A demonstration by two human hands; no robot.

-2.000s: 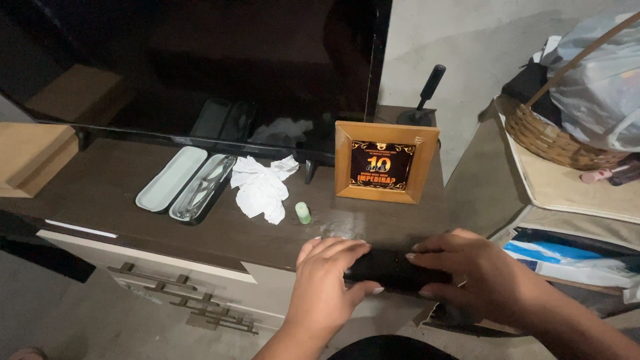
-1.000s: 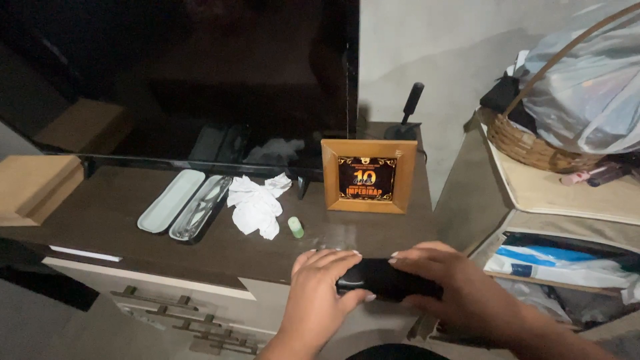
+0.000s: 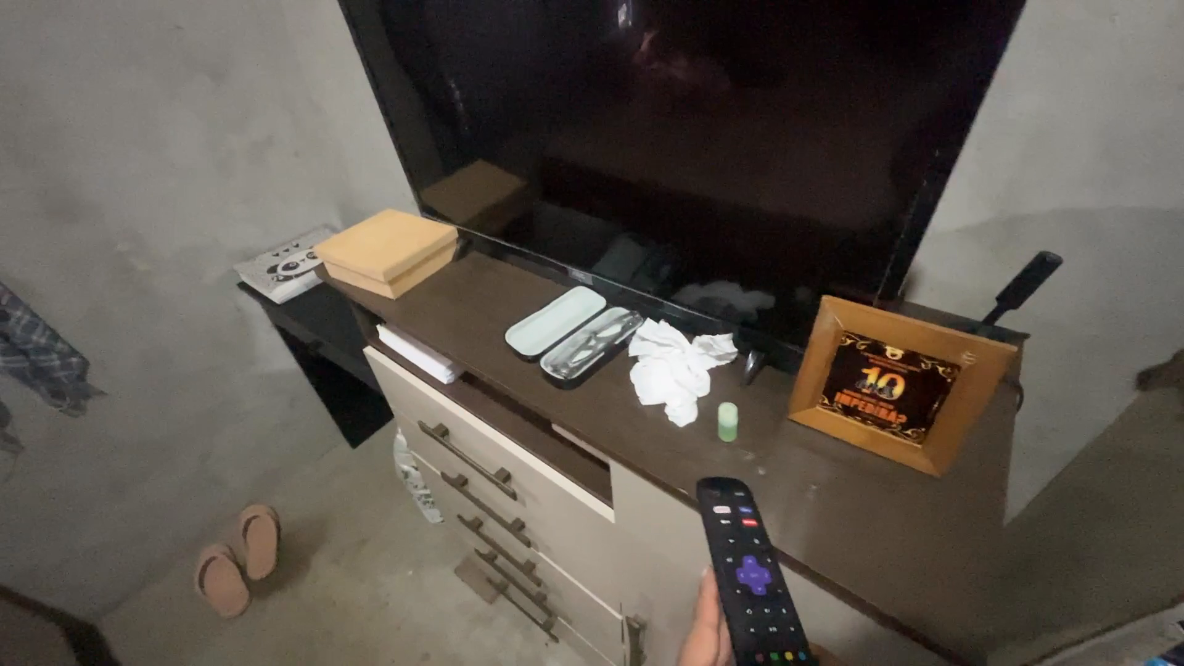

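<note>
A black remote control (image 3: 754,573) with a purple direction pad points up and away at the bottom of the view, its buttons facing me. My left hand (image 3: 708,624) appears to grip its left side, mostly cut off by the lower edge. A sliver of skin shows at the remote's lower right; whether it belongs to my right hand cannot be told. Beyond the remote, a small green-capped tube (image 3: 728,422) stands on the dark cabinet top (image 3: 638,444). Crumpled white paper (image 3: 675,370) lies beside an open glasses case (image 3: 578,347) with eyeglasses inside. A large television (image 3: 703,166) has a dark screen.
A wooden picture frame (image 3: 809,388) stands at the right, with a black-handled object (image 3: 1022,285) behind it. A cardboard-coloured box (image 3: 388,245) sits at the cabinet's left end. Drawers with metal handles (image 3: 467,458) face front. Pink slippers (image 3: 224,581) lie on the floor.
The remote, earlier a dark object held crosswise between both hands, now points away with its buttons visible. Both hands have dropped mostly out of sight. The view has swung left.
</note>
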